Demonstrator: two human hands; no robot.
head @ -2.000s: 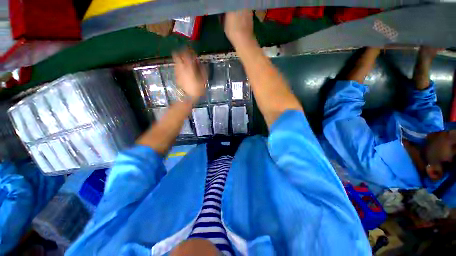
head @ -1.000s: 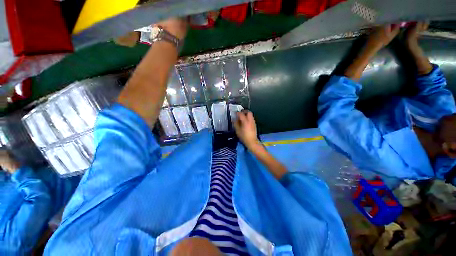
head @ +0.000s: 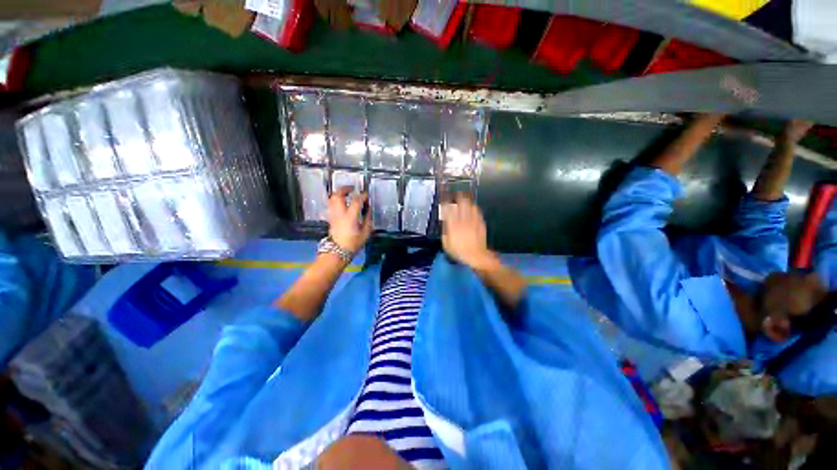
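Observation:
A clear ten-pocket tray (head: 388,163) lies on the dark ledge in front of me. Its far row looks empty. White wrapped items (head: 418,204) lie in the near row, and the rightmost near pocket looks dark, partly hidden by my right hand. My left hand (head: 349,220) has its fingers around the near end of a wrapped item (head: 348,178) in the second near pocket from the left. My right hand (head: 464,231) is blurred at the tray's near right corner; its fingertips are unclear and I cannot tell if it holds anything.
A thick tray stack (head: 119,170) with white-filled top pockets stands at left. Red cartons (head: 494,26) line the green belt (head: 367,60) beyond the tray. A grey shelf edge (head: 661,89) runs above at right. Another worker (head: 679,266) is at right. A blue stool (head: 168,303) stands at lower left.
My left hand has come back from the cartons to the tray's near row. My right hand remains near the right corner, where the white item no longer shows. The view has shifted, showing more cartons.

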